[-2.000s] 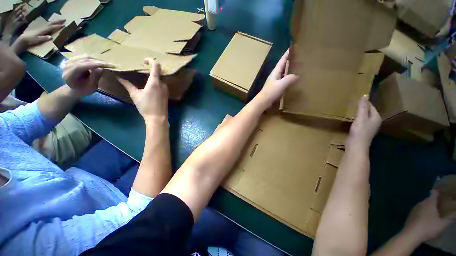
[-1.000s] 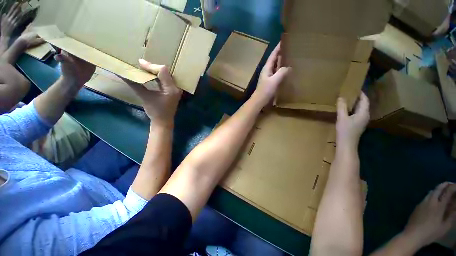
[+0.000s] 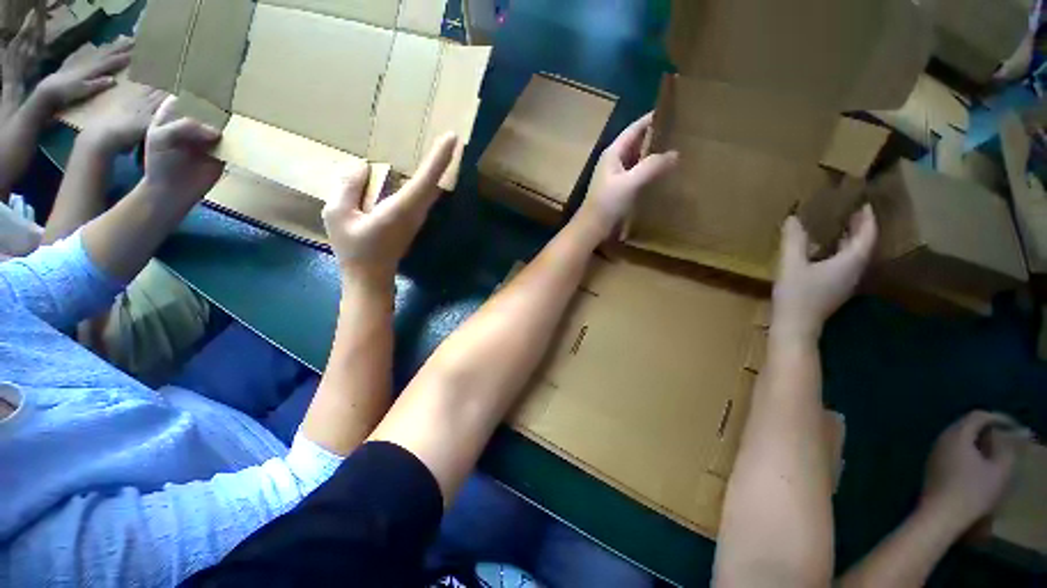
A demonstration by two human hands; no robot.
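Observation:
A part-folded box (image 3: 735, 172) is held above the table, its large lid panel standing up and cut off by the top edge. My left hand (image 3: 626, 178) grips its left side wall. My right hand (image 3: 824, 258) holds its right front corner, fingers on a side flap (image 3: 831, 213) that is turned up. A stack of flat cardboard blanks (image 3: 649, 385) with slots lies on the table below the box, partly covered by my right forearm.
A closed box (image 3: 549, 144) stands left of my left hand. Another brown box (image 3: 947, 236) stands at the right. A person in light blue (image 3: 172, 459) holds an open blank (image 3: 310, 80) at the left. Another person's hand (image 3: 970, 477) is at the lower right. The dark green table (image 3: 442, 299) shows between.
The side walls of my box have been turned up, and my right hand has moved onto the right flap. The neighbour's blank has been lifted and turned to show its inside.

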